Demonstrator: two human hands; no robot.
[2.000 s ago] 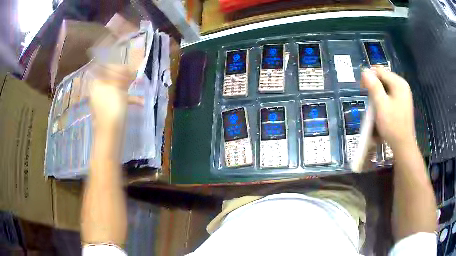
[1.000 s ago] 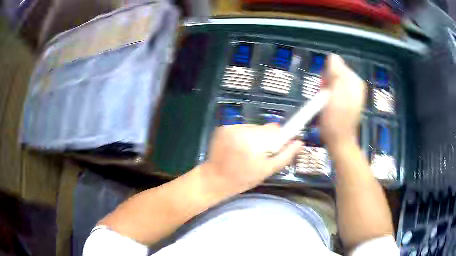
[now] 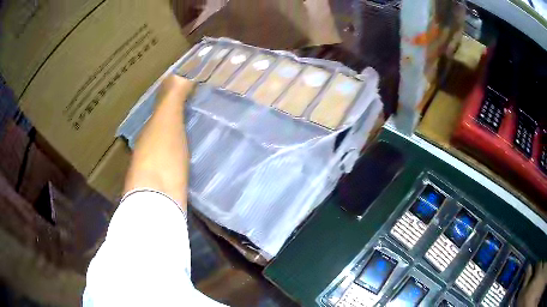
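Observation:
The cover tray stack [image 3: 252, 162] is a pile of cloudy grey-white ribbed trays. Its far row holds several gold-beige back covers [image 3: 289, 88] with pale round spots. My left hand [image 3: 177, 90] is at the left end of that row, small and blurred; its fingers and anything in them cannot be made out. The clear phone tray [image 3: 414, 264] lies at the lower right, partly out of the picture, with keypad phones [image 3: 416, 217] screen up in its pockets. My right hand [image 3: 533, 288] is cut off by the right edge, beside this tray, and its grip is hidden.
A brown printed cardboard carton [image 3: 90, 78] stands at the far left. A dark flat slab [image 3: 373, 178] lies on the green mat [image 3: 318, 255] between the stacks. A grey-white post [image 3: 414, 66] rises beyond the mat. A red rack [image 3: 480, 135] with dark keypad phones is at the upper right.
The view has swung left to the cover stack. My left hand has left the white piece over the phone tray and reached to the cover stack. My right hand is now at the right edge.

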